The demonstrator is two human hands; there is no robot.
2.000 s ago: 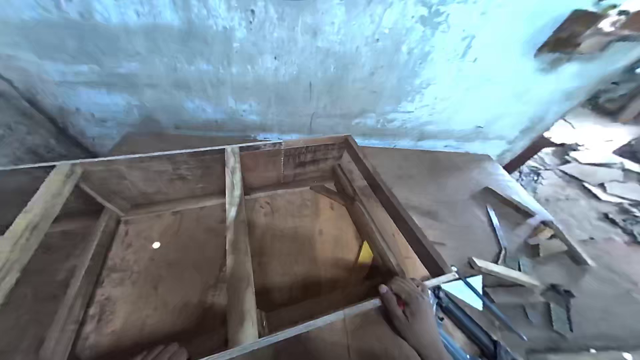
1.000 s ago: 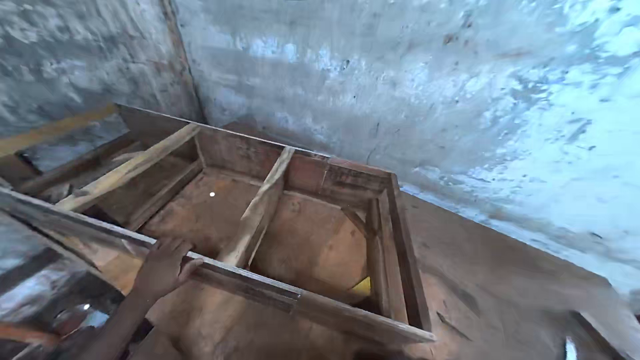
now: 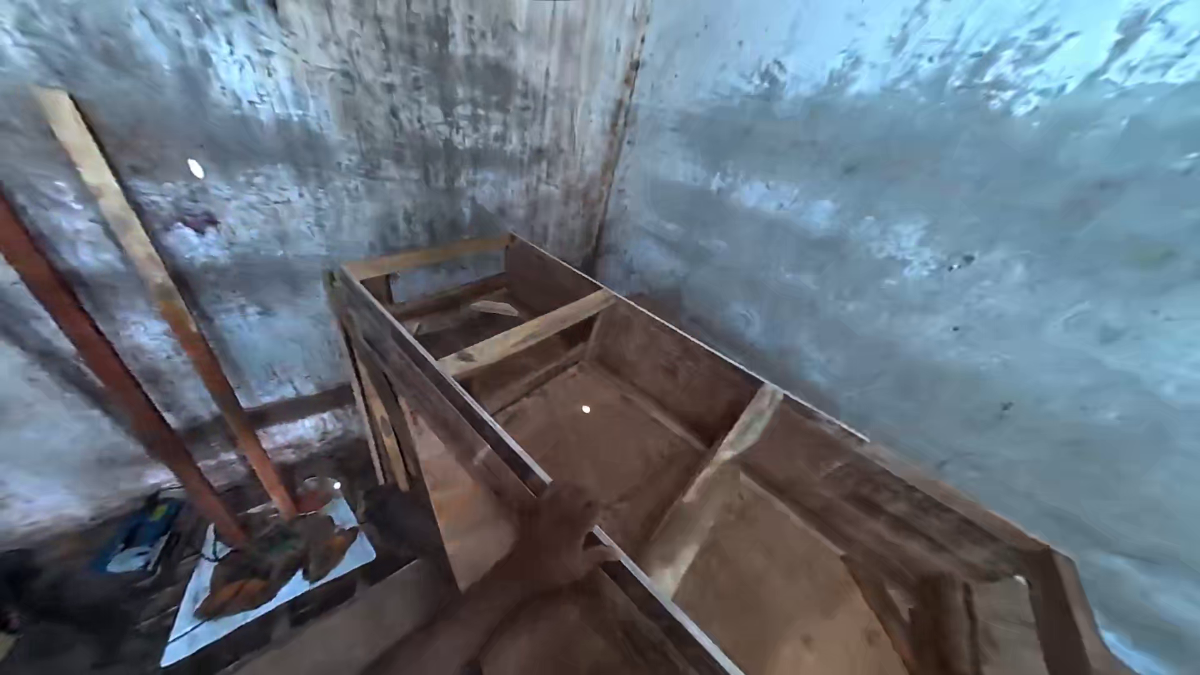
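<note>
A long wooden frame (image 3: 656, 323) with crosspieces and a panel bottom stands close to the wall. My left hand (image 3: 558, 530) is closed over the top edge of its near side rail (image 3: 450, 394). One crosspiece (image 3: 741, 436) spans the frame just right of that hand, and another (image 3: 525, 333) lies farther off toward the corner. Corner braces (image 3: 872, 600) show inside the right end. My right hand is out of view.
Two wooden poles, one reddish (image 3: 103, 366) and one pale (image 3: 159, 281), lean at the left wall. A white sheet (image 3: 187, 628) with brown objects lies on the floor beside a blue item (image 3: 141, 534). Plastered walls meet behind the frame.
The view has swung left, toward the room corner. My right hand, on the frame's near edge two seconds ago, is out of view; my left hand still rests on the near rail, as one second ago.
</note>
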